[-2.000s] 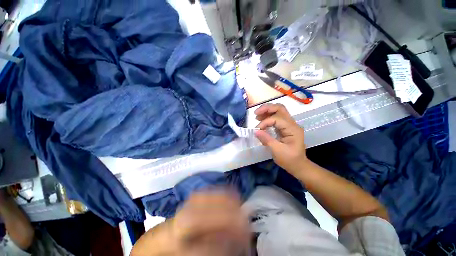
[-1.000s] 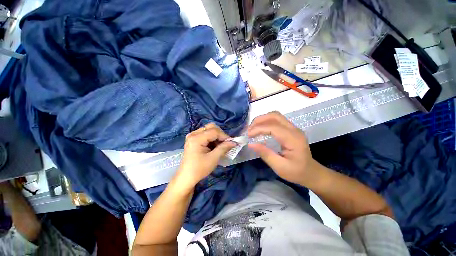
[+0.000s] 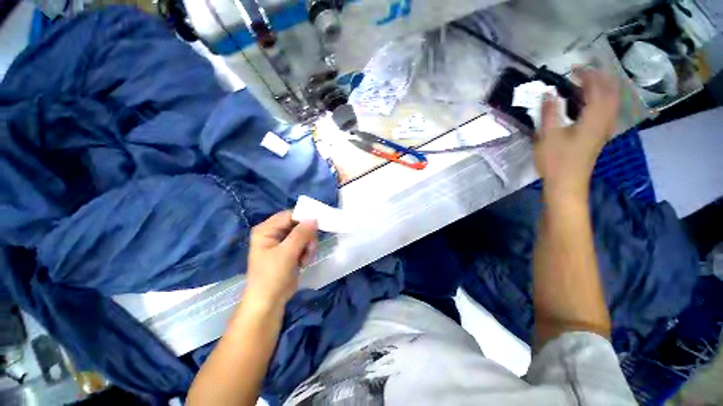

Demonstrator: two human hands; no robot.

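My left hand (image 3: 277, 252) is pinching a small white label (image 3: 317, 215) above the front edge of the table. My right hand (image 3: 572, 131) is at the far right over the dark tray or phone (image 3: 507, 98), with its fingers at the white printed slips (image 3: 533, 95) on it. It is blurred, and I cannot tell if it grips a slip. The blue garment (image 3: 143, 230) lies at the left. Another small white label (image 3: 275, 143) lies on the cloth near the needle area.
The sewing machine head (image 3: 293, 40) stands at the back. Orange and blue thread snips (image 3: 396, 152) lie right of the needle area. A translucent plastic tangle (image 3: 468, 67) is behind them. Blue garments (image 3: 634, 246) and a blue crate (image 3: 626, 166) are below the right table edge.
My right hand has left the label near my left hand and moved right to the slips. My left hand still holds its label. The camera view has shifted, with the table scene now further left.
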